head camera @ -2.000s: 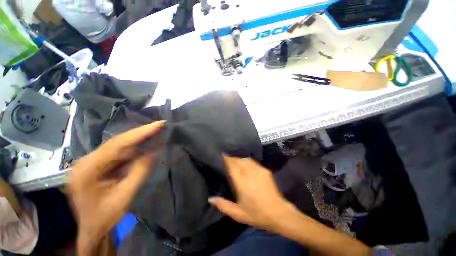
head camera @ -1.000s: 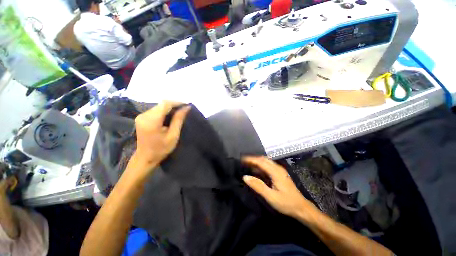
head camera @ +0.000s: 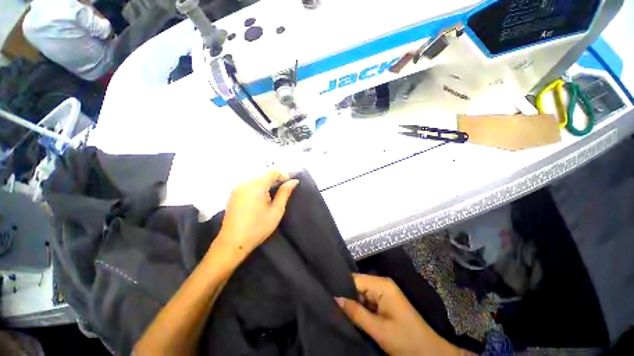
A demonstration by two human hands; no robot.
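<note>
A dark grey garment (head camera: 139, 243) lies bunched over the table's front edge and hangs down toward the lap. A short pale stitch line shows on its left part. My left hand (head camera: 254, 212) pinches a folded edge of it on the table, just in front of the presser foot (head camera: 293, 132). My right hand (head camera: 389, 313) grips the same edge lower down, below the table's front edge; some of its fingers are hidden by cloth. The cloth is not under the presser foot. The white sewing machine (head camera: 361, 69) with a blue stripe stands behind.
Black thread snips (head camera: 434, 133), a tan cardboard piece (head camera: 511, 131) and scissors with yellow and green handles (head camera: 580, 108) lie on the right of the table. A measuring strip (head camera: 486, 196) runs along the front edge. Dark cloth hangs at right. A person in white (head camera: 66, 35) is at upper left.
My left hand has moved right and nearer the presser foot, bringing the folded edge along. My right hand is lower and holds the cloth edge. The view has come closer to the machine.
</note>
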